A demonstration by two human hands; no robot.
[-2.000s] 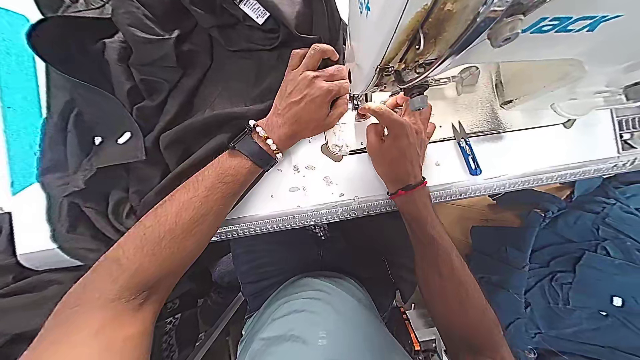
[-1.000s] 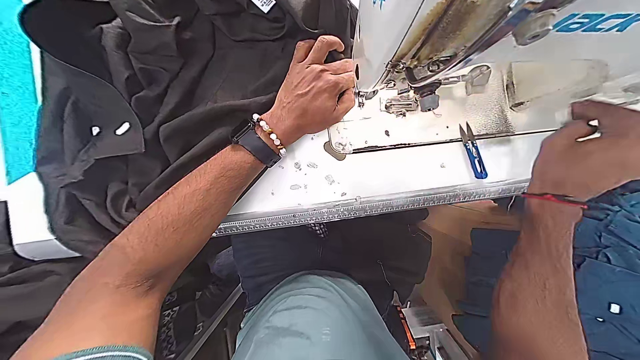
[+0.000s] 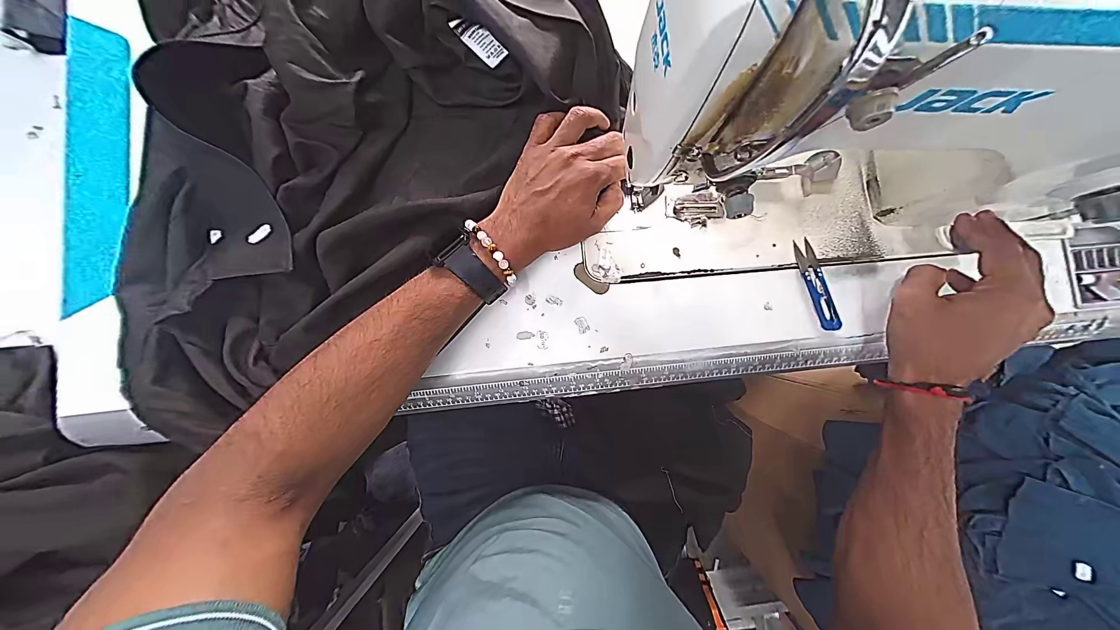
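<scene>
My left hand (image 3: 560, 184), with a dark watch and a beaded bracelet at the wrist, is closed on the edge of a black garment (image 3: 350, 166) just left of the needle area. The garment is spread over the left of the sewing table. Beside that hand stands a white Jack sewing machine (image 3: 945, 87), its presser foot (image 3: 647, 197) in view. On the right, my right hand (image 3: 962, 297) is over the machine bed's front edge, fingers curled near a pale, blurred rod-like part; its grip is unclear. Blue thread snips (image 3: 819, 289) lie between my hands.
A measuring tape strip (image 3: 630, 378) runs along the table's front edge. Small scraps (image 3: 542, 337) lie on the white top. Dark blue fabric (image 3: 1041, 490) is heaped below at the right, beside brown cardboard-like material (image 3: 770, 472). More black fabric (image 3: 70, 525) hangs at the left.
My right hand has left the needle area, where it was two seconds ago, and moved to the right past the snips. My left hand stays by the needle at the garment.
</scene>
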